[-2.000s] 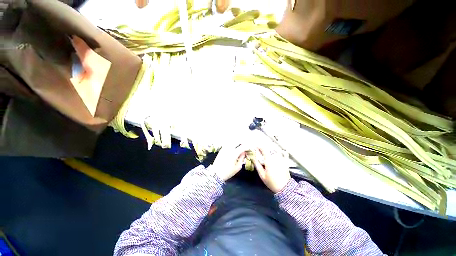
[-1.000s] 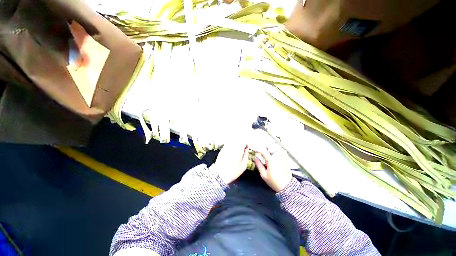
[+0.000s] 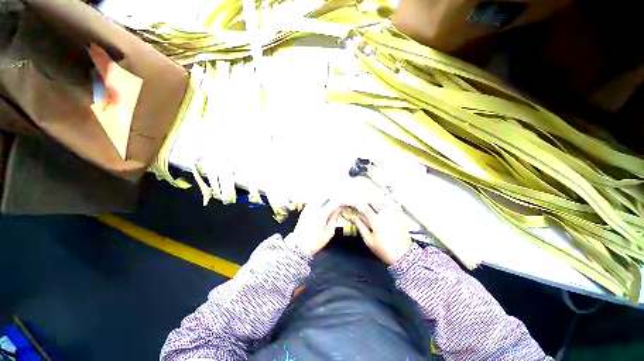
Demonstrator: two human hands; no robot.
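Observation:
My left hand [image 3: 317, 223] and my right hand [image 3: 382, 227] are close together at the table's near edge, fingertips nearly meeting. Both pinch a small pale yellow strip end [image 3: 347, 221] between them; the glare washes out the fingers and its exact shape. A small tool with a dark head [image 3: 361, 167] and a thin shaft lies on the table just beyond my hands, its shaft running towards the lower right. A pale flat strip [image 3: 443, 245] lies at the edge, right of my right hand. A large heap of long yellow-green strips [image 3: 494, 148] spreads over the right side.
Shorter strip ends [image 3: 224, 182] hang over the edge of the white table [image 3: 296, 120] at left. A brown bag [image 3: 70, 84] with a white and orange card stands at left, another brown bag [image 3: 445, 25] at back right. A yellow line [image 3: 169, 245] crosses the dark floor.
The hands stay at the same place with the small strip end; the fingers have shifted slightly around it. The view has moved a little; the tool and strips lie as before.

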